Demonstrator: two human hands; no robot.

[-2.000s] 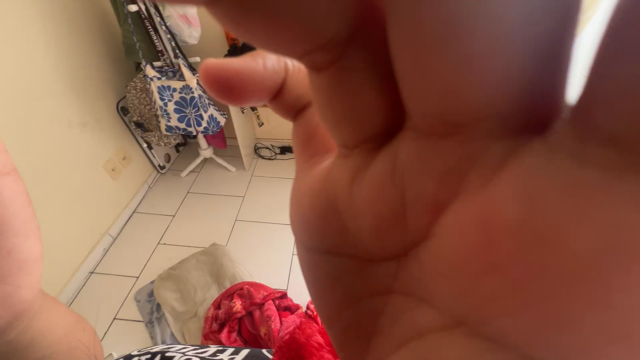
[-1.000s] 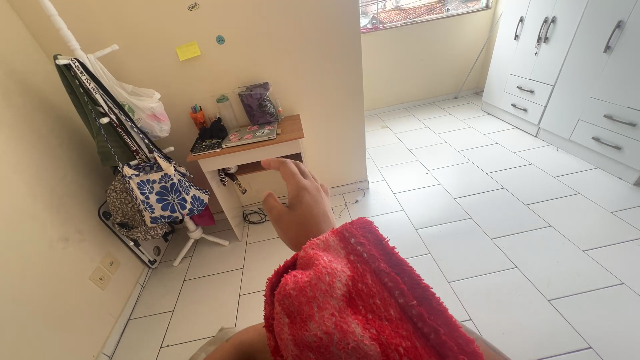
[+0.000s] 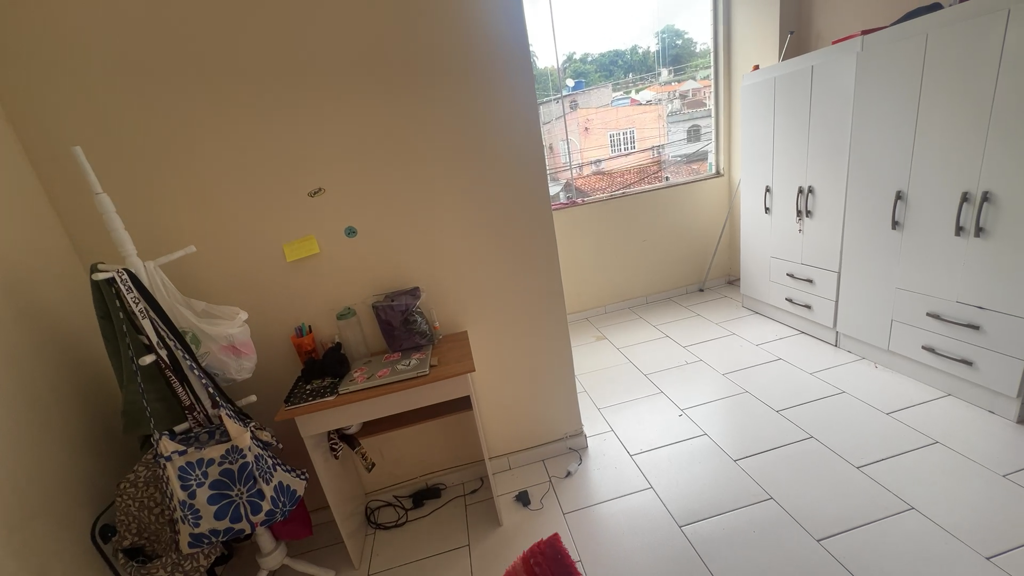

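Neither my left hand nor my right hand shows in the head view. A small part of a fluffy red cloth rises into the bottom edge of the picture, in front of the tiled floor; what holds or supports it is hidden. Left of it stands a small desk with a wooden top. On the desk lie a laptop with stickers, a dark patterned notebook, an orange pen holder and a purple item in clear plastic.
A white coat stand at the left carries a blue-flowered bag and a white plastic bag. Black cables lie under the desk. White wardrobes line the right side, near a window.
One second ago a hand and a large piece of the red cloth were in mid-view; now only a tip of the cloth shows. The view has tilted up.
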